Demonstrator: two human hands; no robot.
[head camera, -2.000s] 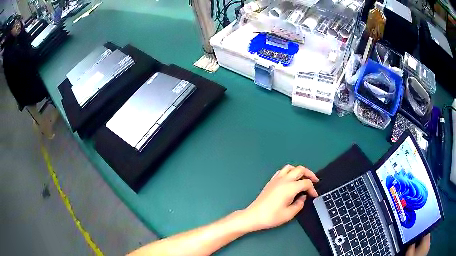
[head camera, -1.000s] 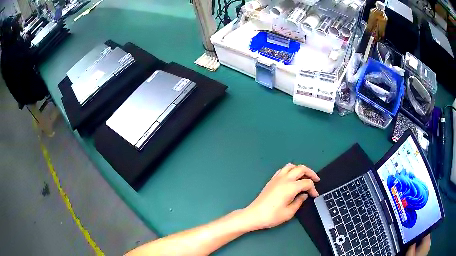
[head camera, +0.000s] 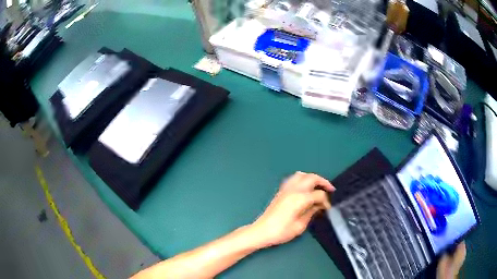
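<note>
An open mini laptop (head camera: 376, 229) lies at the lower right, partly over a black foam pad (head camera: 361, 170). Its screen (head camera: 437, 193) is lit with a blue swirl on a pale background. My left hand (head camera: 297, 207) is at the laptop's front edge, fingers curled and fingertips against its near corner. My right hand (head camera: 451, 262) is cut off by the lower edge of the picture; its fingers hold the laptop's far side by the hinge and screen edge. The lower part of the laptop is out of the picture. The picture is blurred.
Two closed laptops (head camera: 146, 120) (head camera: 94, 84) lie on black pads at the left. A white parts organizer (head camera: 237, 57) with a small blue tray, a blue bin (head camera: 400, 84) and an amber bottle (head camera: 398, 15) stand at the back right. A dark-clothed person (head camera: 16, 95) is at the far left.
The whole view has shifted and blurred, with the bench things now further left and slightly up. Both hands keep about the same place on the laptop.
</note>
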